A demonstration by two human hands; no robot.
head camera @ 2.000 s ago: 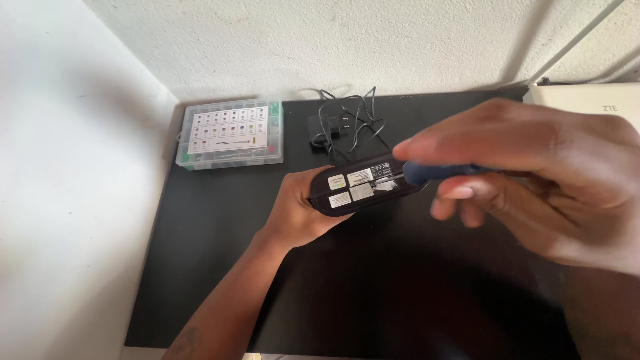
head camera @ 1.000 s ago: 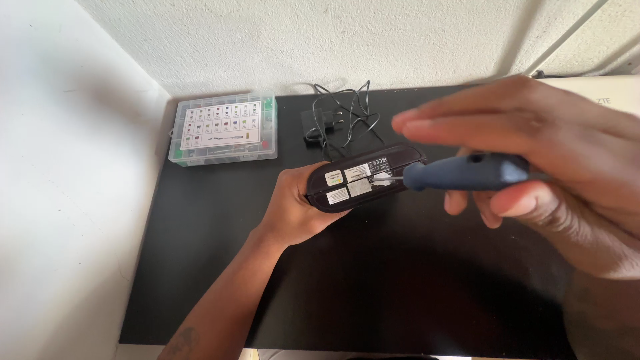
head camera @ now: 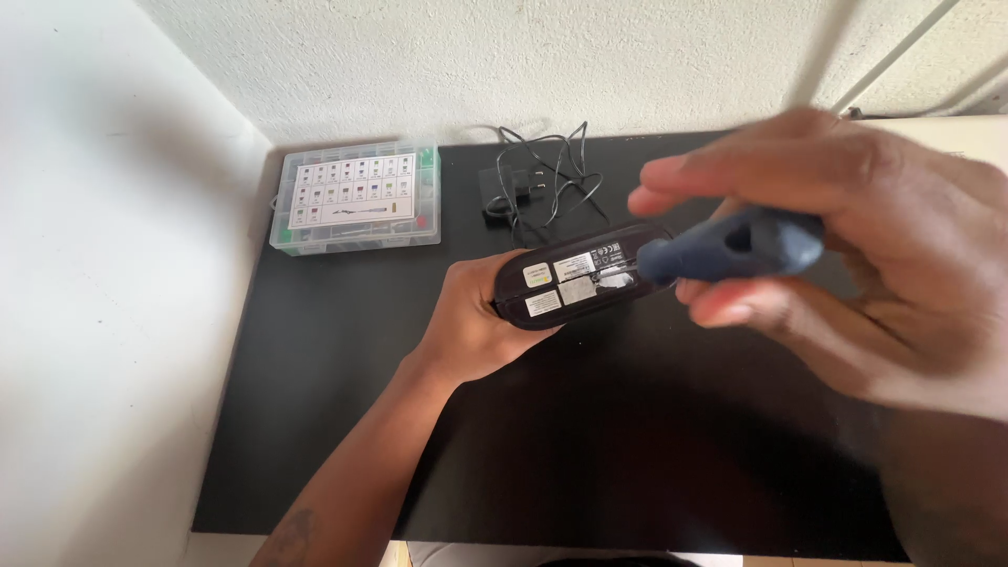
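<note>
My left hand [head camera: 472, 323] grips a black plastic electronic device [head camera: 528, 276] from its left end, with its oval, labelled face toward me. Several white stickers bearing writing and a torn pale patch show on that face. My right hand [head camera: 858, 260] holds a screwdriver with a dark blue handle [head camera: 732, 244], lying between thumb and fingers. The handle's front end is over the right part of the device. The screwdriver's shaft reaches toward the torn patch, but exactly where its tip sits cannot be told.
A clear plastic organizer box [head camera: 358, 197] with a printed chart stands at the back left of the black table [head camera: 331, 394]. Behind the device lies a black power adapter [head camera: 500, 193] with a tangled cable [head camera: 559, 169]. A pale object [head camera: 945, 134] is at the back right, by the wall.
The screwdriver handle, blurred and mostly covered by the fingers two seconds ago, now shows plainly. The fingers of my right hand have spread around it. My left hand keeps hold of the device.
</note>
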